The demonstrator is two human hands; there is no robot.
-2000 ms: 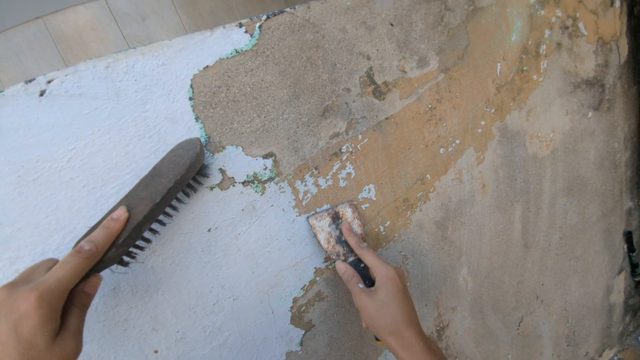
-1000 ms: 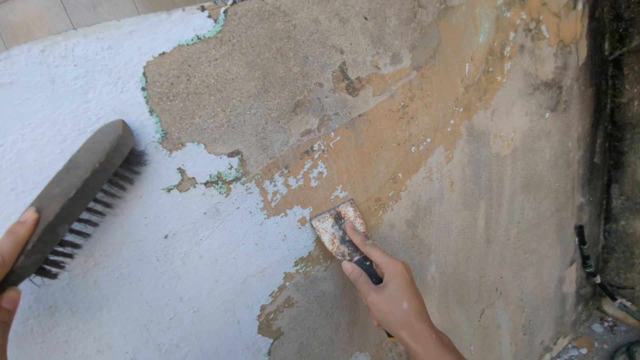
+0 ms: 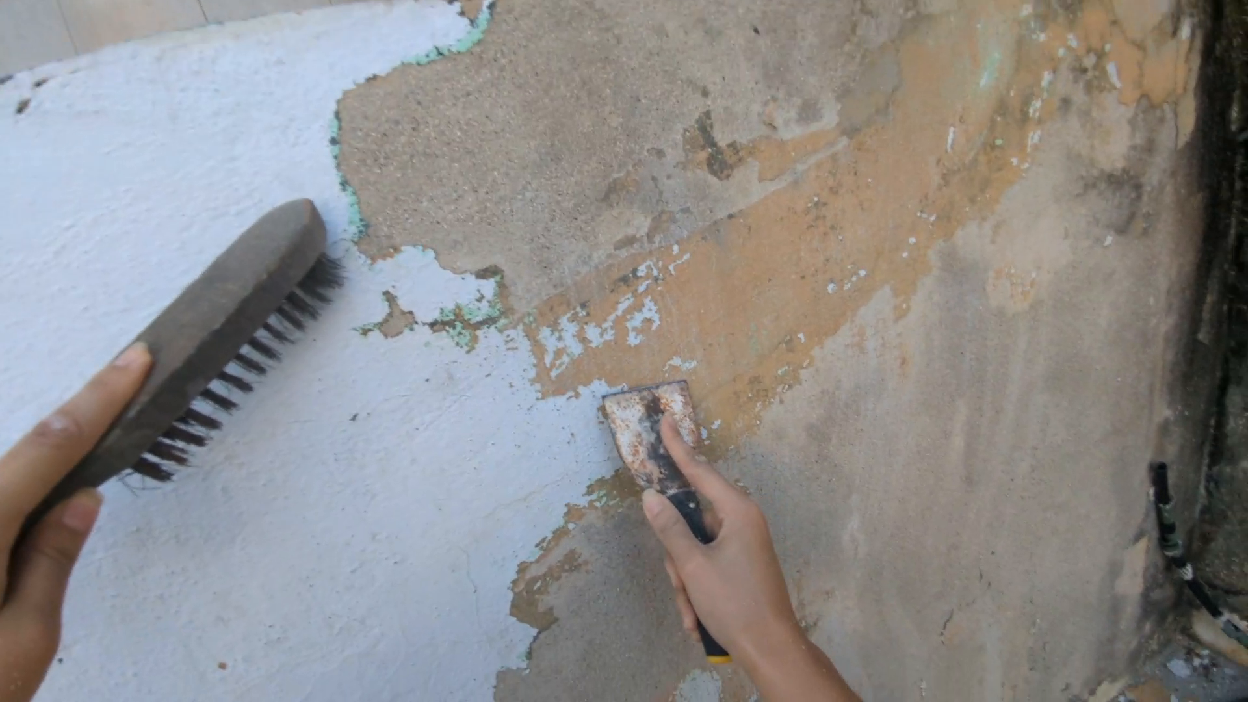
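My left hand point(image 3: 58, 487) grips the dark handle of a bristle brush point(image 3: 210, 331), whose bristles point down and right over the white painted part of the wall point(image 3: 390, 487). My right hand point(image 3: 726, 551) holds a paint scraper point(image 3: 653, 429) with a rusty blade and a black handle, the index finger laid along the blade. The blade's front edge lies against the wall where white paint meets an ochre layer point(image 3: 770, 283). Small white flecks of paint stand on the ochre just above the blade. Most of the scraper's handle is hidden behind my fingers.
Bare grey plaster point(image 3: 556, 127) with green-tinged paint edges spreads above, and more plaster point(image 3: 955, 507) lies at the right. A black hose or cable point(image 3: 1175, 546) hangs near the dark corner at the right, with debris point(image 3: 1185, 673) below it. Pale tiles point(image 3: 127, 19) show at the top left.
The brush in my left hand has shifted against the wall, going left and then back to the right. The scraper stays at the white paint's edge in my right hand.
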